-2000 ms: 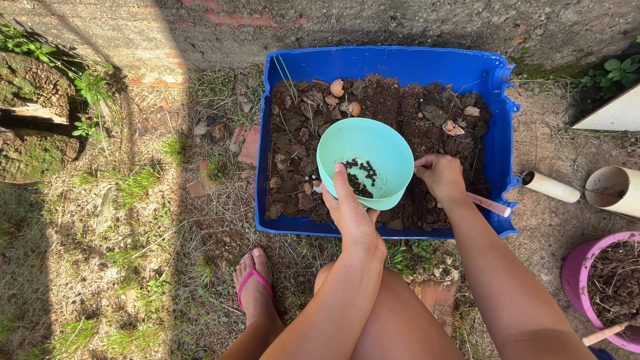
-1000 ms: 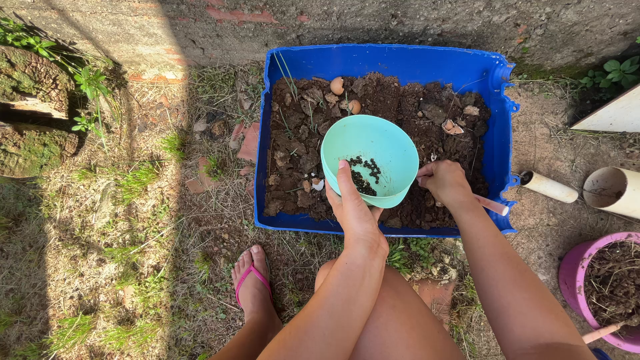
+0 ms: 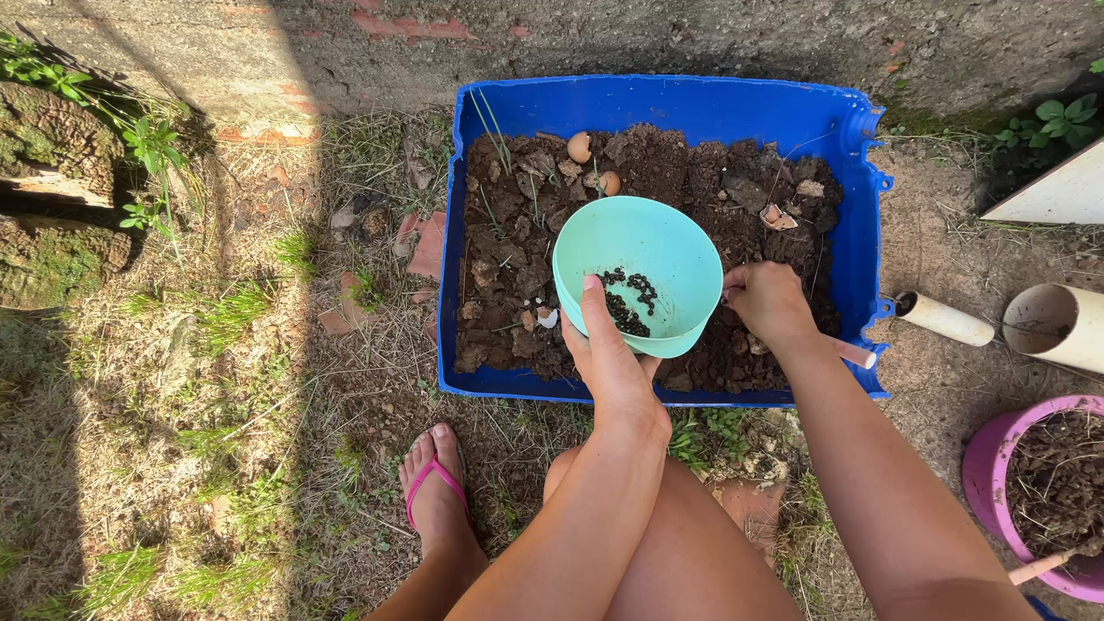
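Observation:
My left hand (image 3: 608,366) grips a mint-green plastic bowl (image 3: 660,241), its thumb over the rim. Small dark seeds (image 3: 628,302) lie in the bowl's lower part. Just right of the bowl, my right hand (image 3: 770,302) is over the dark soil (image 3: 724,185), fingertips bunched together and partly hidden; whether they pinch anything cannot be seen. The soil fills a blue plastic tub (image 3: 655,95) with a broken right edge. Eggshell pieces (image 3: 778,217) lie on the soil. A pinkish stick or handle (image 3: 854,352) shows beneath my right forearm at the tub's edge.
A rough wall (image 3: 552,43) runs behind the tub. Two white pipe pieces (image 3: 944,318) lie to the right, above a pink pot (image 3: 983,466) of soil. Mossy logs (image 3: 56,147) are at the far left. My foot in a pink flip-flop (image 3: 438,479) rests below the tub.
The bowl in my left hand has shifted slightly right. My right hand stays low over the soil, its fingers moving a little.

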